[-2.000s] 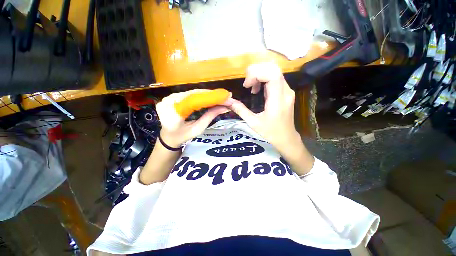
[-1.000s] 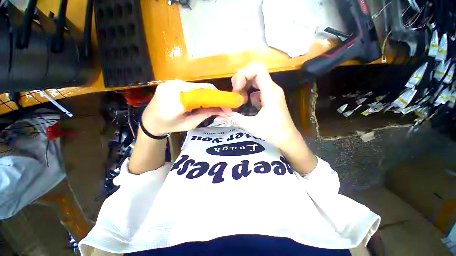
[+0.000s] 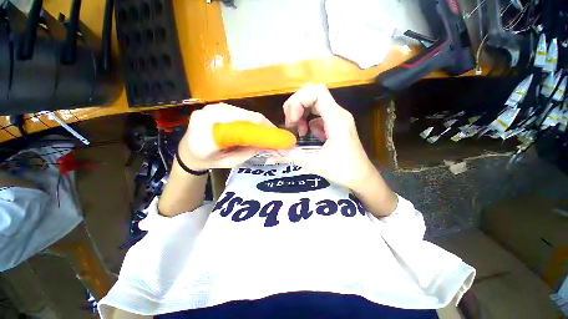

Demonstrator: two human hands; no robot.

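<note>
My left hand (image 3: 233,138), with an orange finger cot (image 3: 252,136) on one finger, is in front of my lower chest. Its fingertips pinch a small dark part (image 3: 307,141). My right hand (image 3: 333,134) meets it from the right, with curled fingers and thumb at the same part. The fingers hide most of the part, so its shape and kind cannot be told.
A black tray with round holes (image 3: 149,53) lies on the orange bench (image 3: 202,47) at left. A pale mat (image 3: 274,37), a white wad (image 3: 358,31) and a black-red electric screwdriver (image 3: 430,59) lie ahead and right. Labelled cables (image 3: 517,93) hang far right. Black prongs (image 3: 71,31) stand left.
Since two seconds ago the hands have come closer together, and my right fingers have closed in. The orange-covered finger has tilted down to the right. A dark part now shows between the fingertips.
</note>
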